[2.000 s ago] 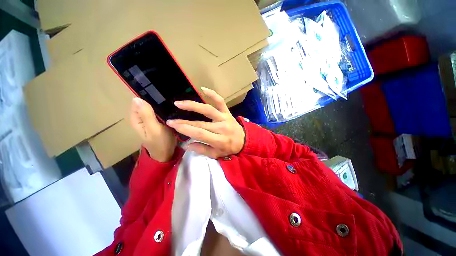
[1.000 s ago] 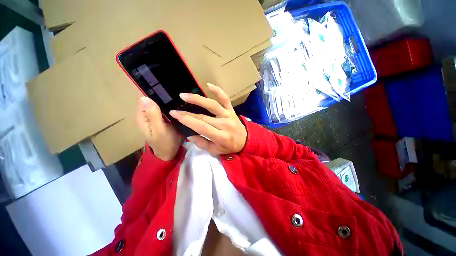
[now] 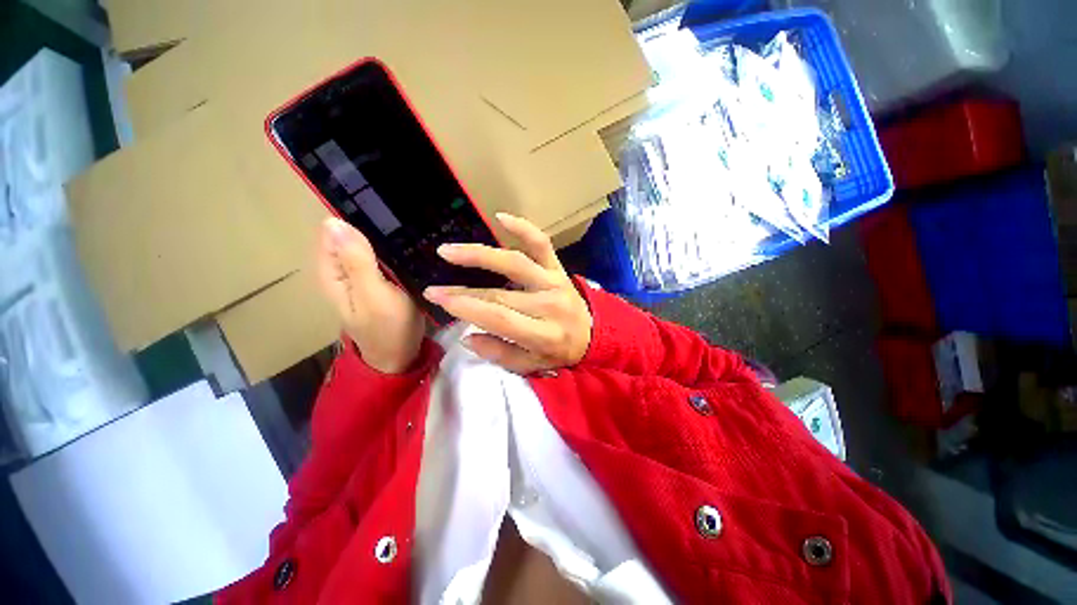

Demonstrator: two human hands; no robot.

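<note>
A smartphone (image 3: 372, 166) with a black screen and red case edge is held tilted in front of my chest, over flat brown box blanks (image 3: 177, 242). My left hand (image 3: 369, 301) holds the phone's lower left edge; its other fingers are hidden behind the phone. My right hand (image 3: 526, 301) is at the phone's lower right, with its fingers over the lower screen. Small light blocks show on the screen.
A blue tub (image 3: 868, 160) heaped with white packs (image 3: 720, 166) is at the upper right. White trays (image 3: 53, 296) stand at the left edge. White sheets (image 3: 154, 496) lie at the lower left. Red bins (image 3: 963, 132) and a blue bin (image 3: 986, 254) are at the right.
The phone has tipped slightly and sits a little higher and further left than one second ago. My right fingers have shifted slightly right and down over the screen.
</note>
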